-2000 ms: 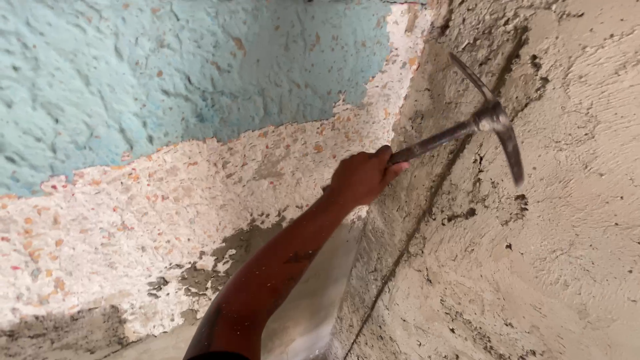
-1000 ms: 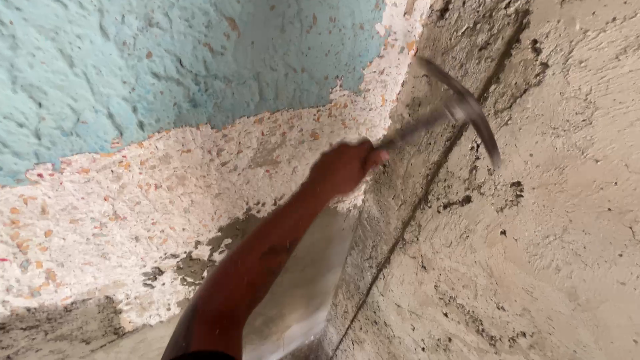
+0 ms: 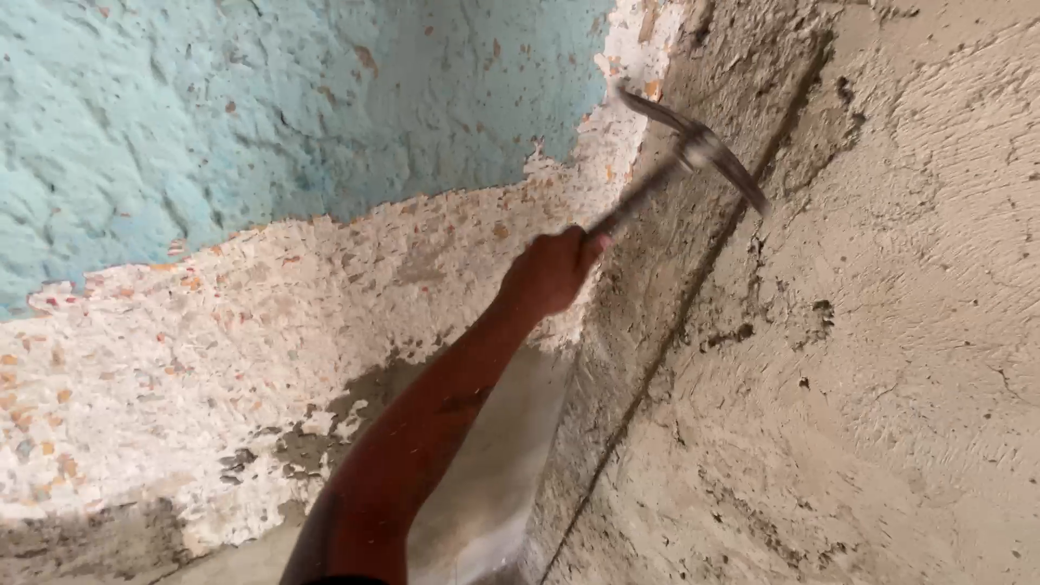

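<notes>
My left hand (image 3: 555, 272) is closed around the handle of a small pick (image 3: 642, 195), with the forearm reaching up from the lower edge. The pick's curved, double-ended metal head (image 3: 700, 148) lies up and to the right of my fist, blurred, in front of the rough strip beside the corner. Whether either tip touches the surface cannot be told. To the left are blue paint (image 3: 284, 106) with a ragged edge and a pale, chipped area (image 3: 268, 301) below it. My right hand is outside the view.
A rough grey-beige plastered wall (image 3: 877, 366) fills the right side, with a dark, straight groove (image 3: 642, 390) running diagonally along it. Behind the forearm is a smoother grey surface (image 3: 508, 439). Small specks show around the arm.
The pick's head has swung about, and now lies nearer the blue paint's edge than two seconds ago. My left hand has kept its hold on the handle.
</notes>
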